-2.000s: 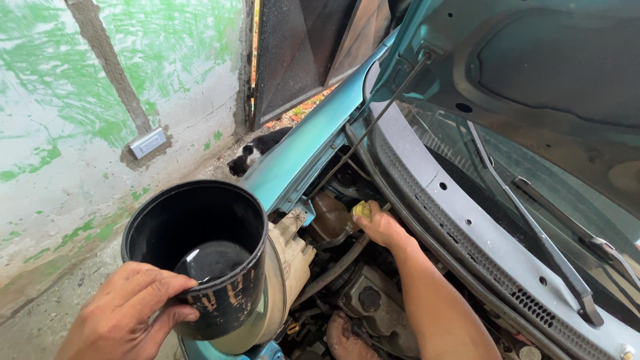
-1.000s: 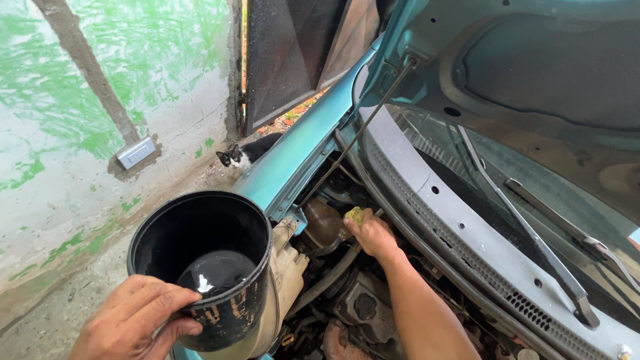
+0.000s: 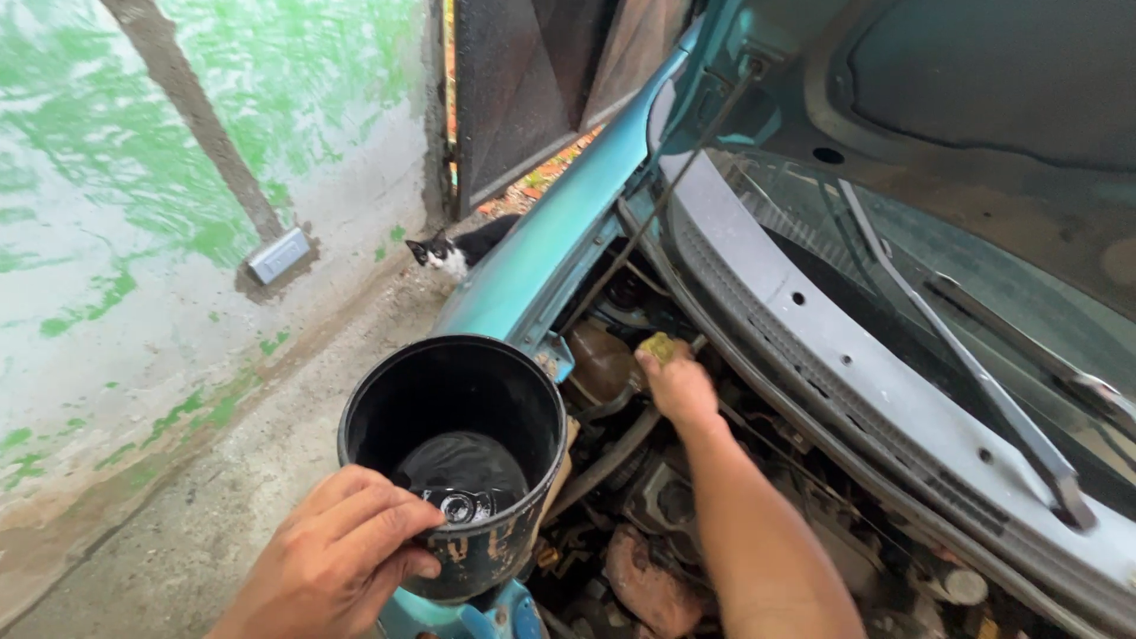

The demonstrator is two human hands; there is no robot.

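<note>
My left hand [image 3: 355, 541] pinches the near rim of a black plastic bucket [image 3: 497, 541], thumb outside. Some liquid lies at the bucket's bottom. The bucket is over the front fender edge of a teal car, at the side of the engine bay. My right hand [image 3: 679, 386] reaches into the bay with a small yellowish cap [image 3: 658, 348] between its fingers. Just left of that hand sits a brownish translucent plastic reservoir [image 3: 599, 359]; its opening cannot be made out. A black hose [image 3: 612, 457] runs below it.
The raised hood [image 3: 976, 177] rests on a prop rod [image 3: 661, 200]. Wiper arms [image 3: 976, 355] lie along the windshield's base at right. A black and white cat [image 3: 461, 248] stands beyond the teal fender [image 3: 541, 222], near a green-and-white wall [image 3: 311, 106] and a dark gate [image 3: 524, 89].
The bucket and my left hand have moved right, closer to the reservoir, covering the pale object beside the bucket. My right hand stays by the reservoir with the cap.
</note>
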